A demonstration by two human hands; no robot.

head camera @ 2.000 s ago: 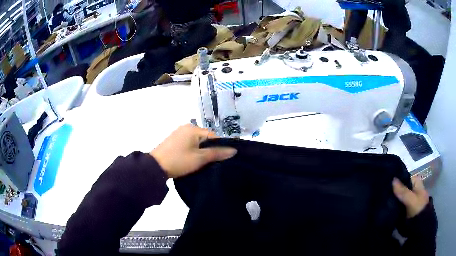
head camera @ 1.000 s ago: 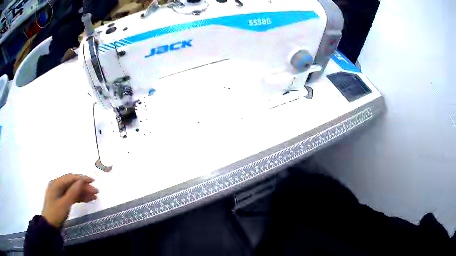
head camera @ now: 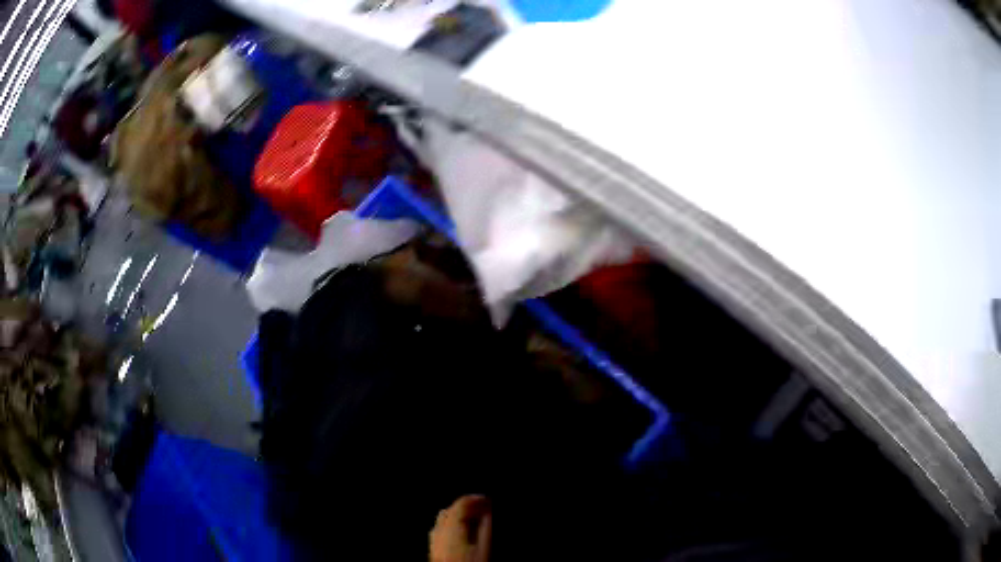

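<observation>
A heap of black cloth [head camera: 373,384] lies in and over a blue bin [head camera: 598,362] on the floor, below the white table's edge. My left hand [head camera: 461,530] shows small and blurred at the bottom edge, over the black cloth, with its fingers curled. Whether it grips the cloth cannot be told. It seems to be my left hand from its place. My right hand is out of the picture.
The white table [head camera: 768,121] with its grey front edge fills the upper right. A red perforated stool [head camera: 313,159] stands beyond the bin. A tan heap [head camera: 170,154] lies in another blue bin. White cloth [head camera: 510,214] hangs beside the table edge. Another blue bin [head camera: 192,499] is lower left.
The view has swung left and down from the sewing machine to the floor bins. The black garment was in both hands two seconds ago; one second ago my left hand was empty over the table.
</observation>
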